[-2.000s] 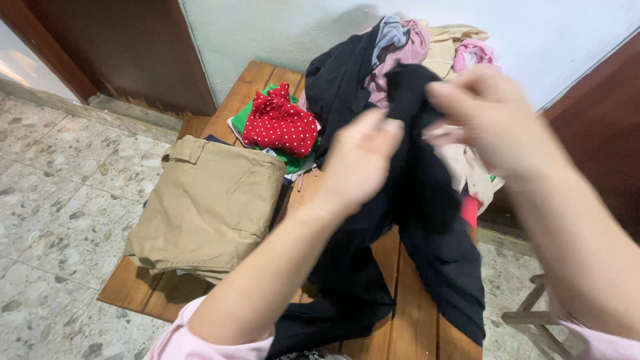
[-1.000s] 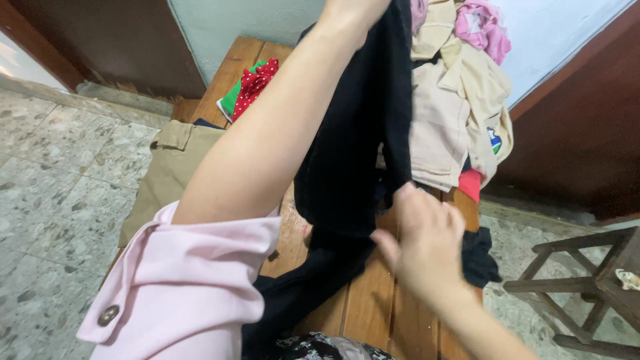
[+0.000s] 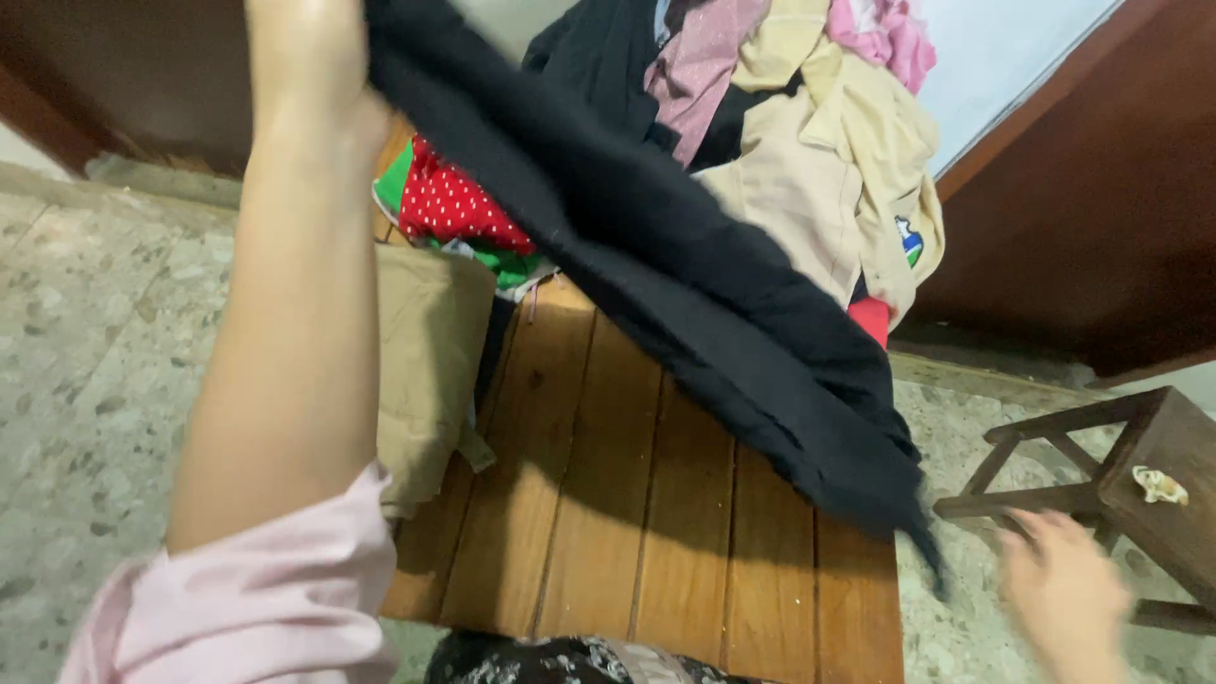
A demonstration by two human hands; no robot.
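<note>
A long black garment (image 3: 665, 256) stretches diagonally over the wooden bench, from the upper left down to a trailing tip near the right edge. Its upper end is at my left hand (image 3: 318, 57), which is raised at the top and partly cut off by the frame; the fingers are hidden, but the cloth hangs from there. My right hand (image 3: 1064, 579) is blurred at the lower right, apart from the cloth's tip, with nothing visible in it. Folded khaki trousers (image 3: 427, 361) lie behind my left forearm. Beside them sits a red polka-dot cloth (image 3: 461, 204) with green fabric.
A heap of clothes, including a beige garment (image 3: 807, 199) and a pink one (image 3: 883, 38), covers the far end of the wooden bench (image 3: 608, 494). A dark wooden stool (image 3: 1140, 475) with a small crumpled item (image 3: 1159, 485) stands right. Patterned dark fabric (image 3: 570, 660) is at the near edge.
My left hand has moved left with the black garment, which now spans diagonally. My right hand has come away from the cloth toward the lower right.
</note>
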